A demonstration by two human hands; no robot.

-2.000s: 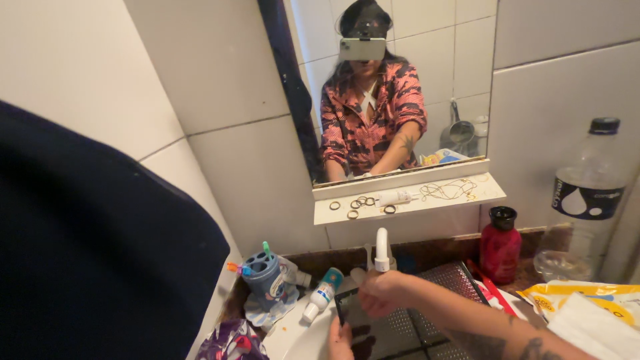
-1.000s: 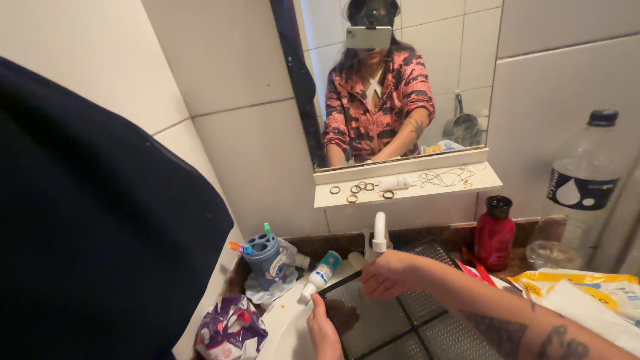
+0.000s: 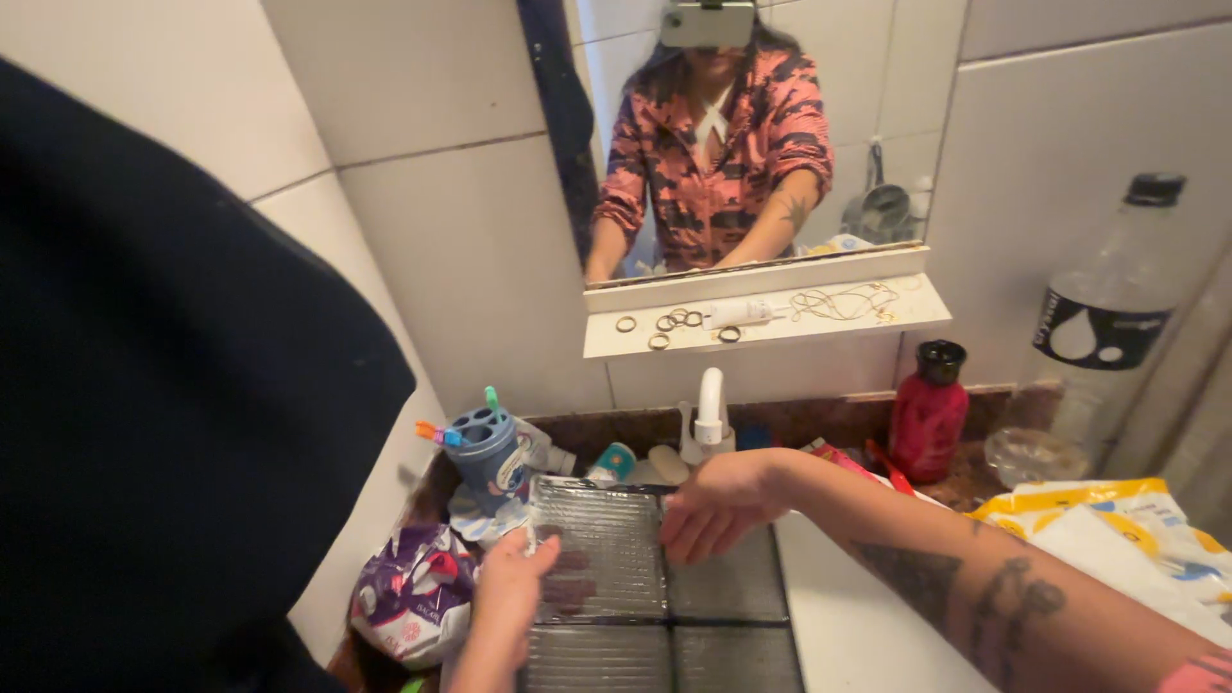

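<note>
A dark-framed panel with ribbed, translucent sections lies tilted over the white sink, below the white faucet. My left hand grips the panel's left edge, thumb on top, its fingers showing through the panel. My right hand is over the upper middle of the panel, just under the faucet, palm down with bent fingers; whether it touches the surface is unclear. The panel's lower part runs out of view.
Left of the sink stand a blue toothbrush holder and a purple plastic package. At right are a red bottle, a large clear bottle and yellow-white packaging. A shelf with rings juts out below the mirror.
The panel has shifted left across the sink, uncovering white basin on its right. My left hand still holds its left edge, and my right hand has opened out over it.
</note>
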